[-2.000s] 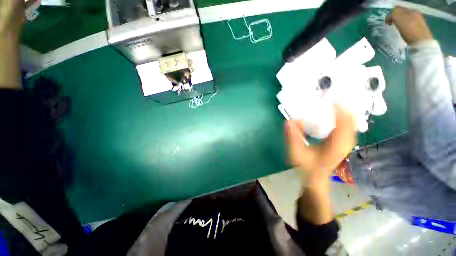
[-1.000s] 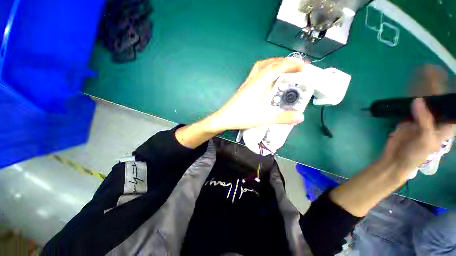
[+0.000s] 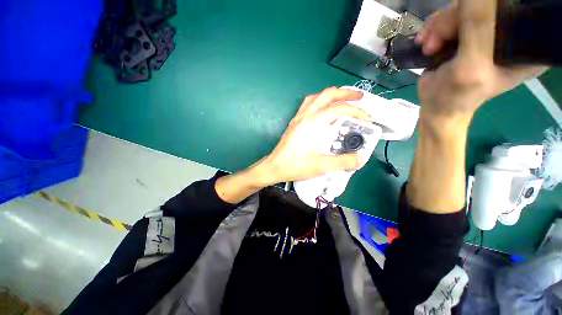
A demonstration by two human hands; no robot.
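Observation:
My left hand [image 3: 317,132] grips a white camera housing [image 3: 326,184] at the bench's front edge. Its round black lens module [image 3: 352,141] faces up, and thin red and dark lead wires [image 3: 318,212] hang from its lower end. A white arm part [image 3: 400,119] extends to the right, with a short black cable [image 3: 390,159] beside it. My right hand [image 3: 462,67] holds a black electric screwdriver [image 3: 416,54], its front end at the pick-up mechanism of the screw feeder [image 3: 359,46]. The bit tip and any screw cannot be made out.
Black front cover plates [image 3: 137,49] lie piled at the upper left beside blue bins [image 3: 43,80]. More white camera housings [image 3: 493,191] stand at the right, near crumpled clear-white film [image 3: 553,157]. A person's grey clothing [image 3: 524,283] shows at the lower right.
My right hand has moved up and left with the screwdriver to the feeder. My left hand still holds the housing, now slightly lower in view. The view has shifted, showing the housings at right.

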